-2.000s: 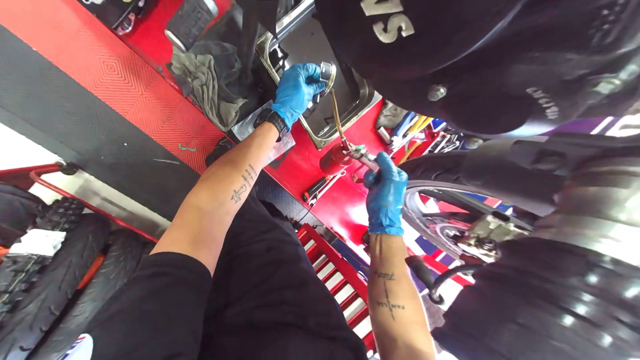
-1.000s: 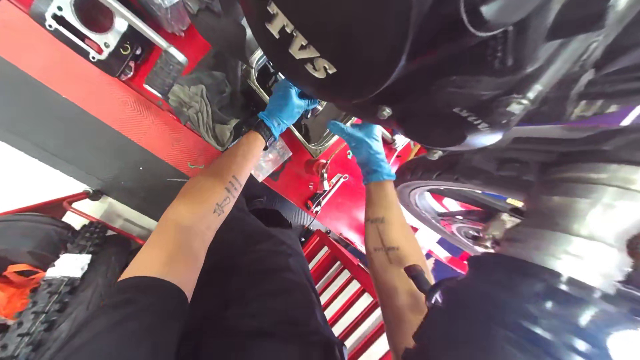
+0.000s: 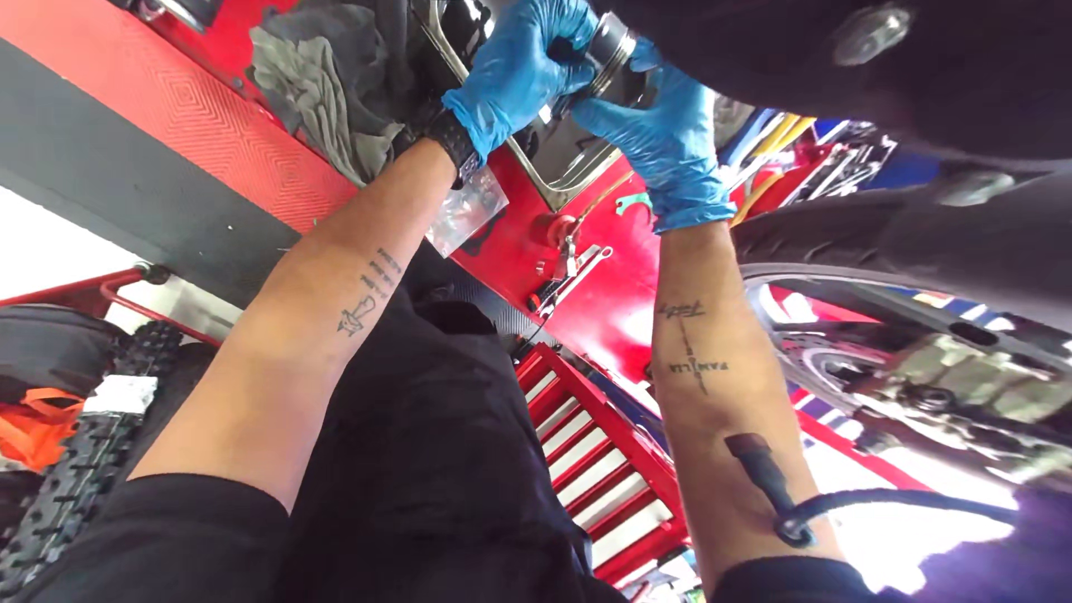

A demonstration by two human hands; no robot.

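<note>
A round metal part with ring grooves, apparently a piston (image 3: pixel 611 52), sits between my two blue-gloved hands near the top of the view. My left hand (image 3: pixel 532 71) has its fingers closed around the part's left side. My right hand (image 3: pixel 662 126) is on its other side, thumb and fingers spread around it; whether it grips the part I cannot tell. Below them lies a metal tray (image 3: pixel 578 163) with dark liquid or a dark surface. An oil can or similar red container with a thin spout (image 3: pixel 559 230) stands on the red bench, beside a combination wrench (image 3: pixel 590 272).
A grey cloth (image 3: pixel 322 92) and a clear plastic bag (image 3: pixel 469 209) lie at the left of the tray. Dark motorcycle bodywork (image 3: pixel 837 75) hangs close at upper right, above a wheel (image 3: pixel 804 310). Several tools (image 3: pixel 821 167) lie behind my right hand. Knobby tyres (image 3: pixel 92 452) stand at lower left.
Two seconds ago my right hand held the spouted tool; it no longer does. Both hands have come together around the metal part. The view has shifted.
</note>
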